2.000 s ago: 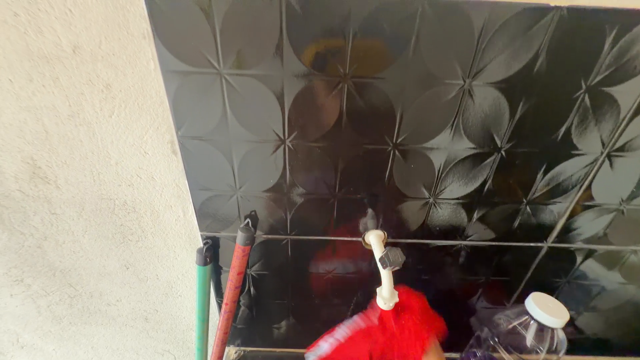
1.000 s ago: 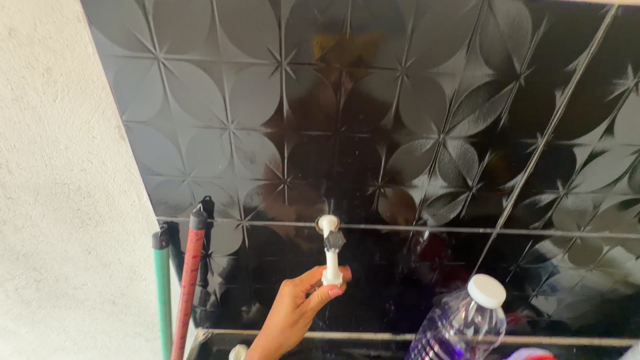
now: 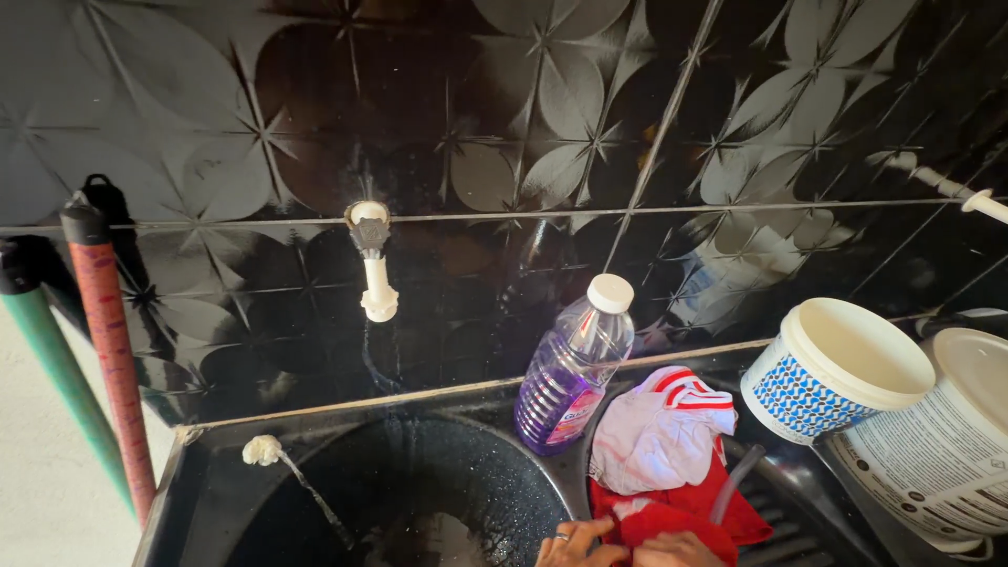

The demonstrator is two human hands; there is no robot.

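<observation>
At the bottom edge of the view, my left hand [image 3: 573, 543], with a ring on one finger, is on a red cloth [image 3: 665, 516]. Beside it my right hand [image 3: 679, 551] is on the same cloth, its lower part cut off by the frame. The cloth lies at the right rim of the black sink basin [image 3: 425, 472]. Behind it is a bunched white cloth with red stripes [image 3: 654, 441]. A clear bottle of purple liquid [image 3: 563, 378] with a white cap stands to the left of the cloths. The white plastic tap [image 3: 378, 276] juts from the black tiled wall.
An open white tub with a blue pattern [image 3: 819, 386] and a larger white bucket [image 3: 937, 441] stand at the right. Red [image 3: 110, 354] and green [image 3: 71, 402] poles lean at the left. A whitish clump [image 3: 262, 450] with a strand lies on the sink's left rim.
A hand held the tap's end one second ago; now it has let go, and both hands are at the red cloth on the right. The view has shifted down and right.
</observation>
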